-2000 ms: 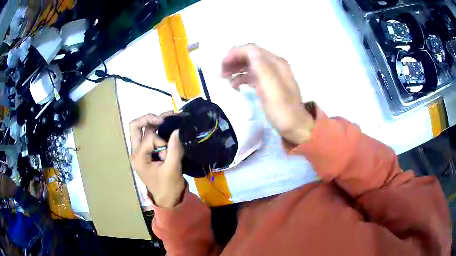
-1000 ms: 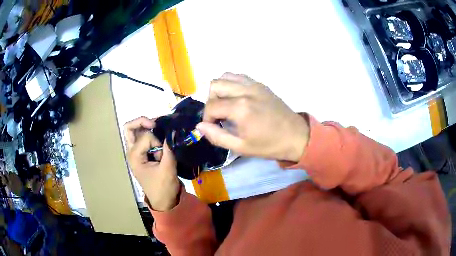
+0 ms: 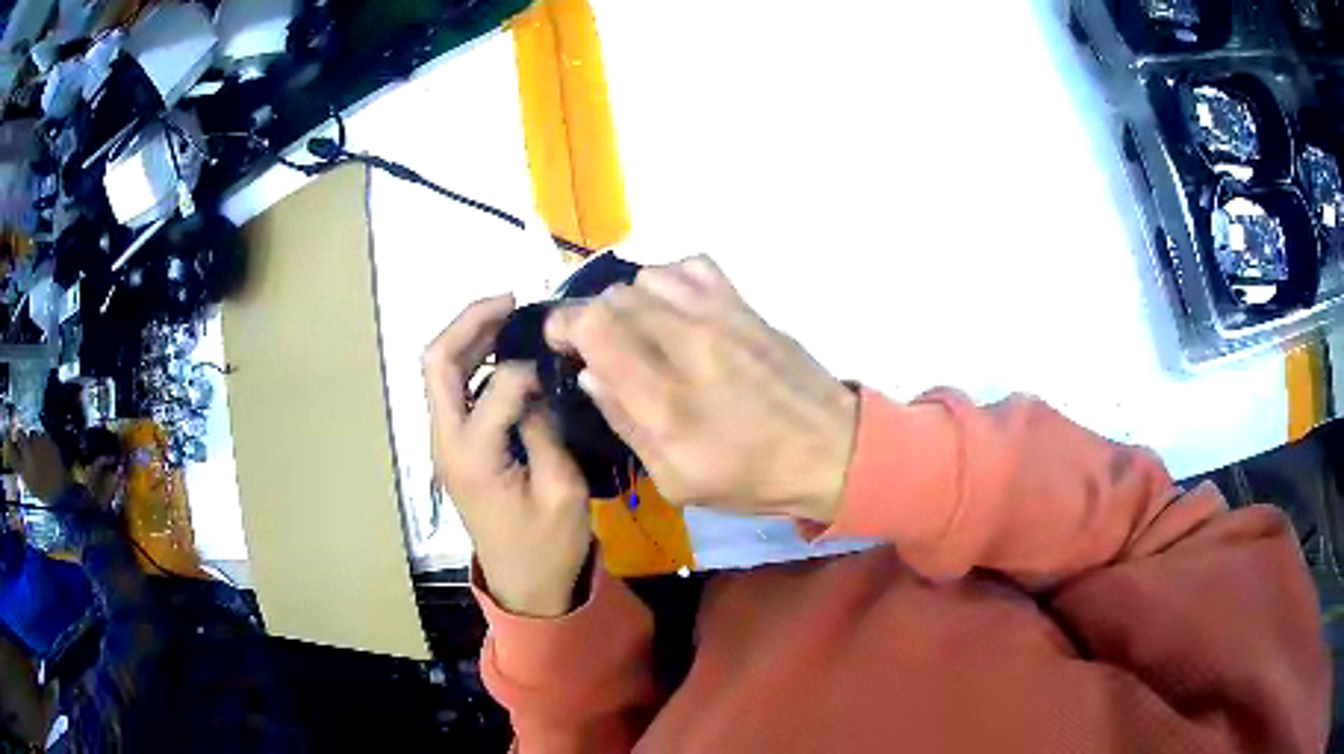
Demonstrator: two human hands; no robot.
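The black camera housing (image 3: pixel 600 446) lies in front of me over the orange tape, mostly covered by my hands. My left hand (image 3: pixel 509 449) grips its left side, thumb and fingers around the smaller black part. My right hand (image 3: pixel 708 386) lies over the top and right of it, fingertips on the black part. Whether the right fingers pinch a wire is hidden. A small blue-violet wire end (image 3: pixel 634 501) shows at the housing's lower edge. The black tail cable (image 3: pixel 442 192) runs from behind the housing to the upper left.
Orange tape (image 3: pixel 572 133) crosses the white sheet. A tan cardboard sheet (image 3: pixel 317 427) lies left. A clear blister tray (image 3: pixel 1201 346) with black-framed modules is at right. White and black parts crowd the far left, with another person's hand (image 3: pixel 37 464) there.
My right hand came down onto the housing from the right and now covers more of it. The coloured wires and connector seen between my hands are now hidden. The view has shifted slightly.
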